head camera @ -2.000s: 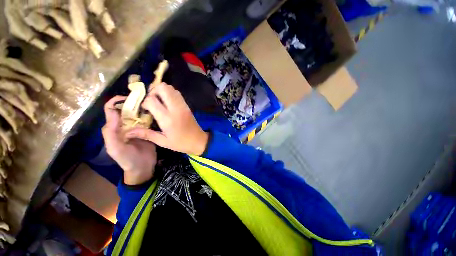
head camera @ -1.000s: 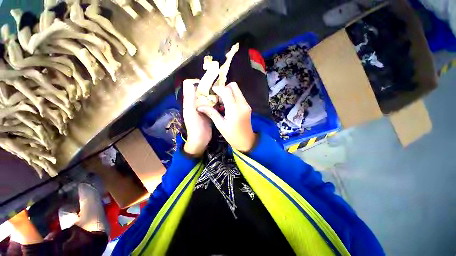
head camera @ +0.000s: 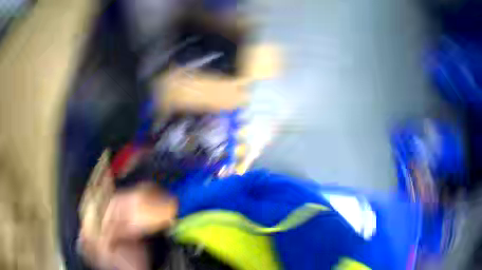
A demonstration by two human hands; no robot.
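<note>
The frame is heavily blurred. The tan figure part (head camera: 96,184) sticks up from my two hands at the lower left. My right hand (head camera: 145,209) is closed at its right side. My left hand (head camera: 112,252) is below and partly merges with the right hand in the blur. Both hands are around the part, but the fingers and their exact hold cannot be made out.
The tan bench top (head camera: 37,79) runs down the left side, with blurred tan shapes low on it. A blue bin (head camera: 233,138) of mixed parts and an open carton (head camera: 203,90) stand beyond my hands. Blue containers (head camera: 404,158) stand at the right; grey floor lies between.
The view has swung to the right, so my hands and the tan part now sit lower left. The bin and carton have shifted left, and blue containers show at the right. Everything is blurred.
</note>
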